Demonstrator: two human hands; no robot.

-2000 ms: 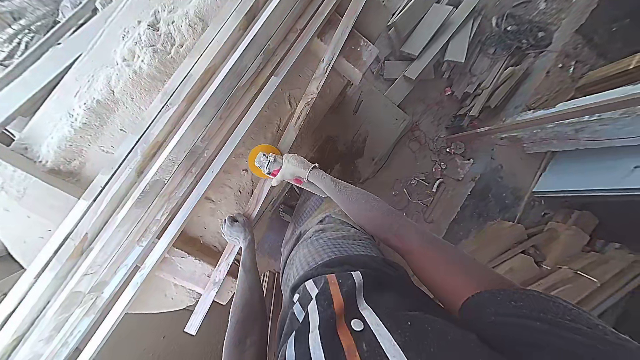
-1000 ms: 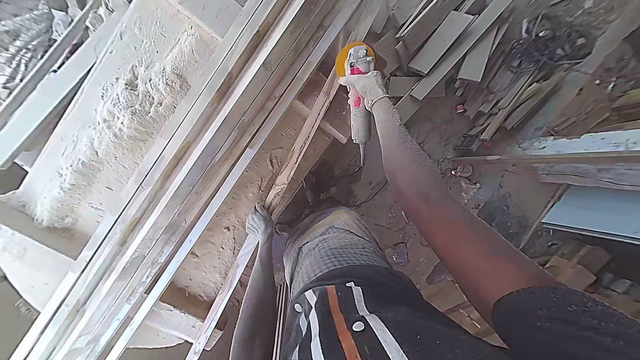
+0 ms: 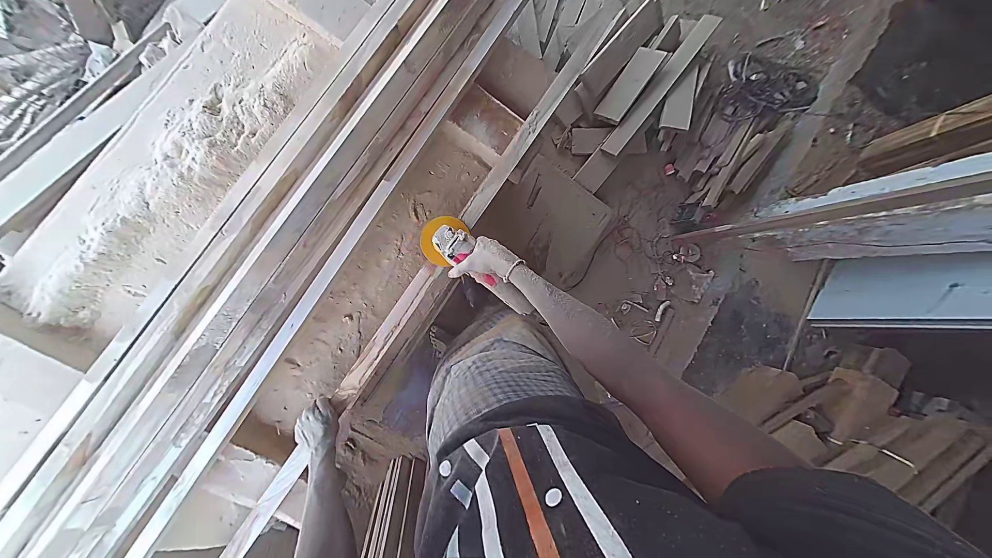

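My right hand (image 3: 488, 260) is closed around the body of an angle grinder (image 3: 456, 242) with a round yellow disc. The disc lies over a long wooden board (image 3: 399, 314) that runs diagonally past my legs; whether it touches the wood I cannot tell. Lower down the same board, my left hand (image 3: 316, 425) grips its edge, the fingertips partly hidden. Both hands look coated with pale dust.
Several long planks (image 3: 302, 256) lie side by side to the left, beyond a dusty surface. Offcuts (image 3: 643, 93) are piled at the upper right, near tangled cable (image 3: 763, 87). More wood blocks (image 3: 845, 403) are stacked at the lower right.
The grinder in my right hand was held off to the right of the board one second ago and is now back over it. My left hand still holds the board, lower down in the view.
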